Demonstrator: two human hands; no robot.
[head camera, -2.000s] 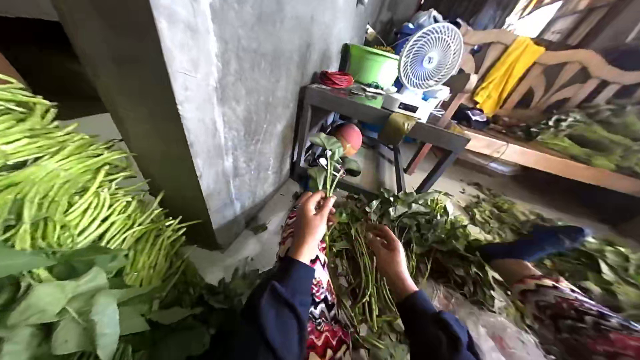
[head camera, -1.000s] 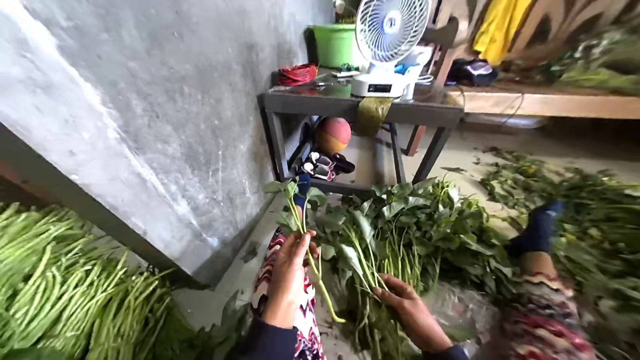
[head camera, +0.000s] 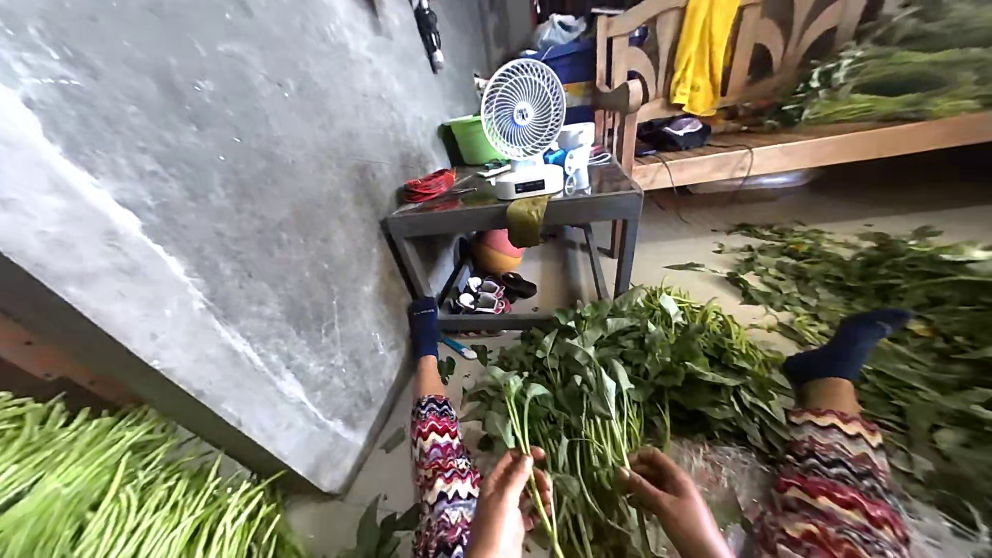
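My left hand (head camera: 511, 496) pinches a few long green stems (head camera: 525, 434) with leaves at their upper ends; the lower ends hang past the fingers. To its right, my right hand (head camera: 663, 488) has its thumb and fingers closed on a leafy stem (head camera: 620, 422) at the near edge of the pile. That pile of leafy greens (head camera: 674, 349) lies on the floor between my outstretched legs, its stems toward me. Pale green trimmed stems (head camera: 116, 488) are heaped at the lower left. Loose leaves (head camera: 914, 387) spread over the floor on the right.
A concrete wall (head camera: 256, 194) rises on the left. Ahead stands a dark table (head camera: 511, 217) bearing a white fan (head camera: 524, 112), a green bucket (head camera: 473, 139) and red cord (head camera: 428, 186); a ball (head camera: 497, 252) and shoes (head camera: 484, 296) are beneath. A wooden bench (head camera: 821, 155) holds more greens (head camera: 907, 81).
The stems in my left hand have gone from upright, two seconds ago, to hanging below the fingers as well. My right hand has come onto a stem of the pile. The view has shifted.
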